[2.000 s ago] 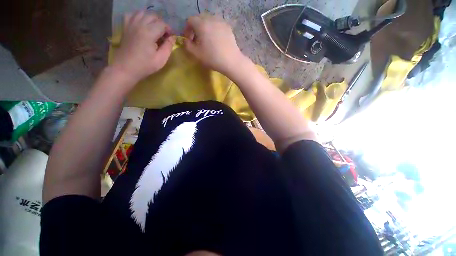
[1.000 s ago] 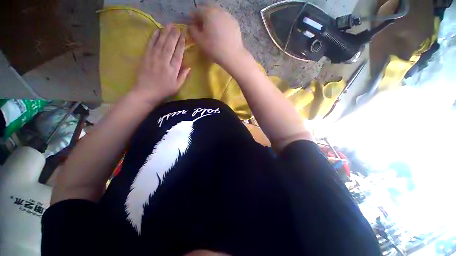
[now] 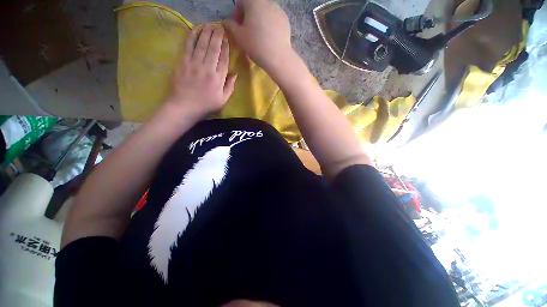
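A yellow panel (image 3: 144, 66) lies on the stained grey table cover, its far edge curved with a narrow raised rim. My left hand (image 3: 204, 72) lies flat on the panel, palm down, fingers pointing at the far edge, holding nothing. My right hand (image 3: 259, 33) is curled at the far edge, just right of my left fingertips. Its thumb and fingertips are at the rim; whether they pinch it is hard to tell. The panel continues to the right in wavy folds under my right forearm.
A black steam iron (image 3: 375, 36) with a hose lies at the upper right. Scissors (image 3: 423, 96) lie beyond the folds. More yellow pieces (image 3: 480, 84) lie farther right. A brown sheet (image 3: 42, 36) is at the upper left. A white container (image 3: 27, 234) stands below. Bright glare covers the right.
My left hand has gone from pinching the edge to lying flat on the panel. The panel's left part now shows spread out. My right hand has moved slightly, staying near the far edge.
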